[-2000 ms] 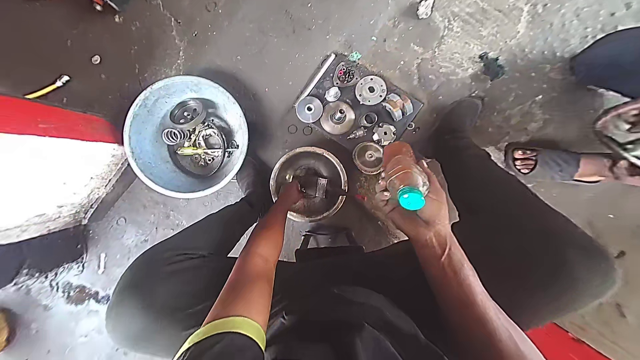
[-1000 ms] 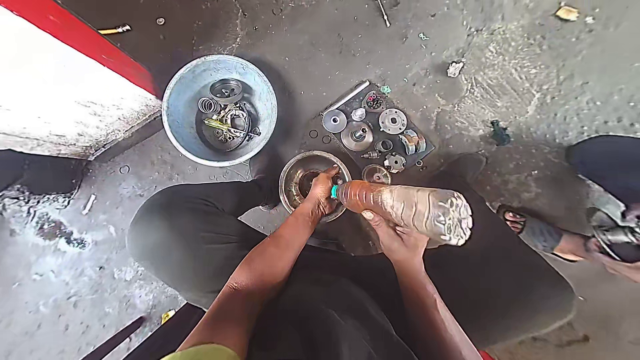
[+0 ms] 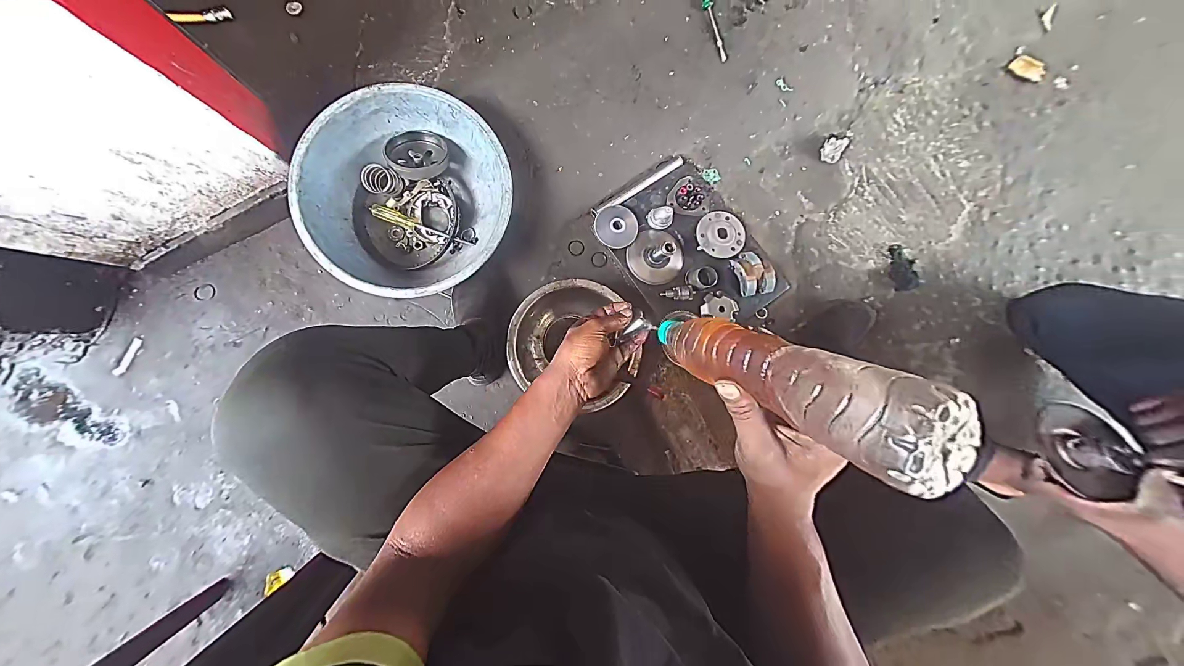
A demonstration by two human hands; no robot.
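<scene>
My right hand is closed round a clear plastic bottle of reddish-brown liquid. The bottle lies nearly level, its teal cap pointing left. Just left of the cap, my left hand holds a small metal part above a round metal bowl-like housing; the fingers partly hide the part. A thin bright line runs between cap and part; whether it is liquid cannot be told. Beyond the bottle, a dark flat tray bears metal discs, a shafted disc and a drilled round plate.
A blue-grey basin at the upper left holds a coil spring and other metal parts. Rubber rings lie on the floor beside the tray. At the far right, another person's hands hold a round metal part. A screwdriver lies at the top.
The bottle, cap towards the camera two seconds ago, now lies nearly level with its cap to the left. My left hand has come up from inside the round housing.
</scene>
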